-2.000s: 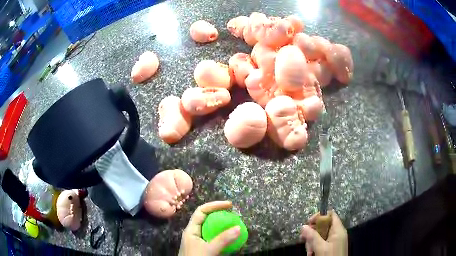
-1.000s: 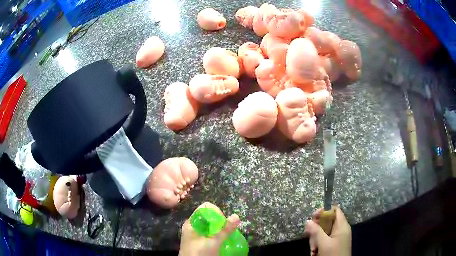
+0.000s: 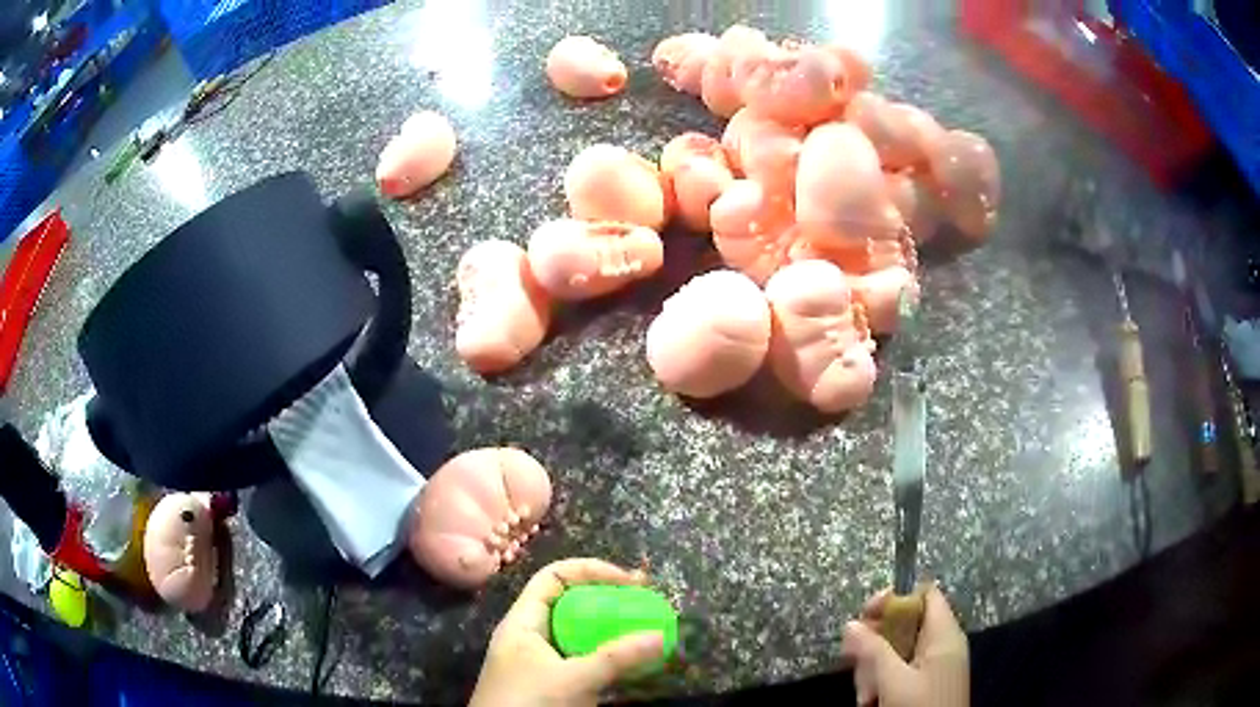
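Note:
My left hand [image 3: 553, 642] is at the bottom centre, closed around a bright green rounded toy part [image 3: 612, 622] near the bench's front edge. My right hand [image 3: 908, 646] is to its right, shut on the wooden handle of a long hand tool [image 3: 908, 477]. The tool's flat silver blade points away from me over the bench, apart from the green part. The fingers of both hands are partly cut off or hidden by what they hold.
Many pink toy parts [image 3: 836, 187] are piled on the speckled bench [image 3: 663, 483]. A large black handled object [image 3: 228, 325] with a white cloth [image 3: 348, 470] stands left, a pink part [image 3: 481, 514] beside it. A spare tool [image 3: 1133, 394] lies right. Red tray [image 3: 1092, 83] behind.
The green part has turned in my left hand, from a view with a second bright green bulge to one smooth rounded face. My right hand holds the tool in nearly the same place.

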